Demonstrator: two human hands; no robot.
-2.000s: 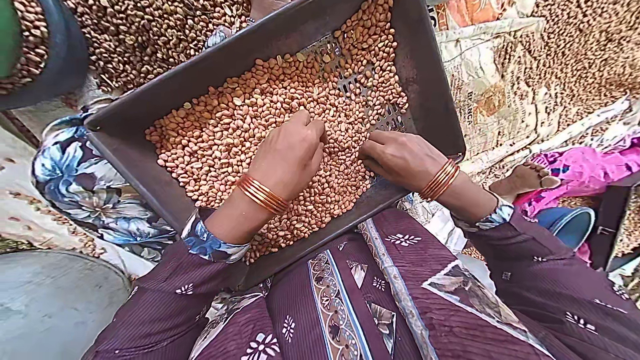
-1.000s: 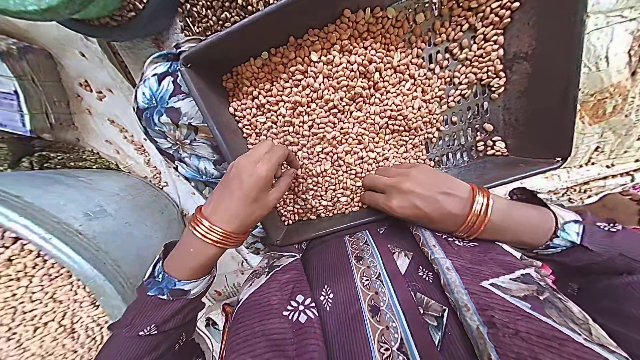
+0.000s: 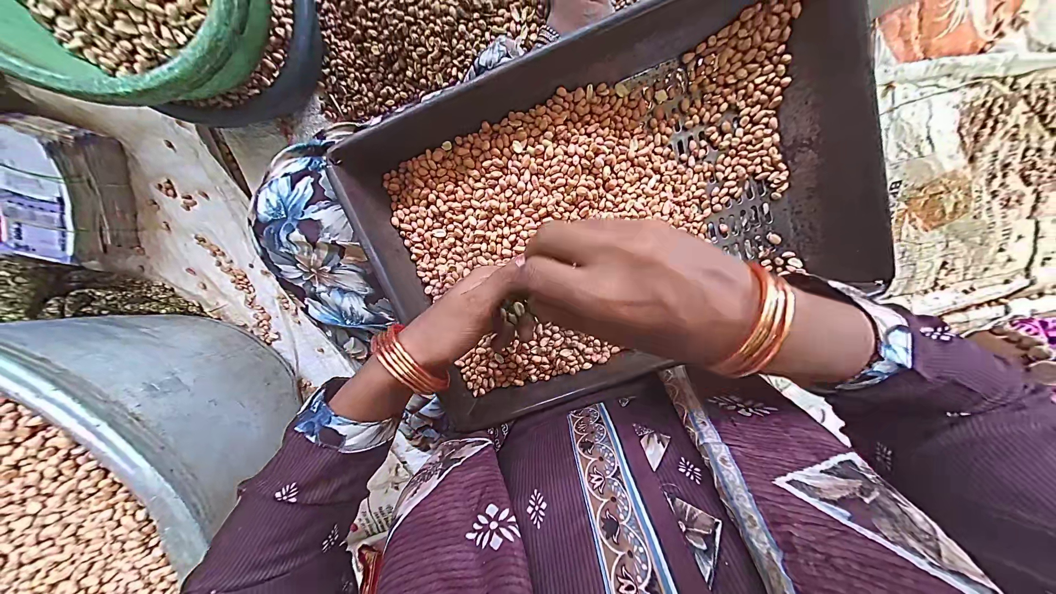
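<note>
A dark rectangular tray (image 3: 833, 165) with a slotted base lies tilted across my lap. Light brown shelled nuts or beans (image 3: 544, 165) cover much of it, and part of the slotted area shows at its right. Over the near part of the tray my left hand (image 3: 474, 309) is cupped, with a few pieces visible at its palm. My right hand (image 3: 643, 289) meets it, fingers bent and touching the left hand's fingers. What the right fingers hold is hidden.
At the lower left stands a metal tub (image 3: 157, 388) of similar pieces. A green basin (image 3: 198, 70) of darker pieces is at the upper left, near a bundle (image 3: 91, 194). Loose pieces lie on the pale ground sheet (image 3: 177, 235). Part of another person's hand or foot shows at the top.
My hands were apart over the tray; the right has moved left and they now touch. Some pieces now show in my left hand.
</note>
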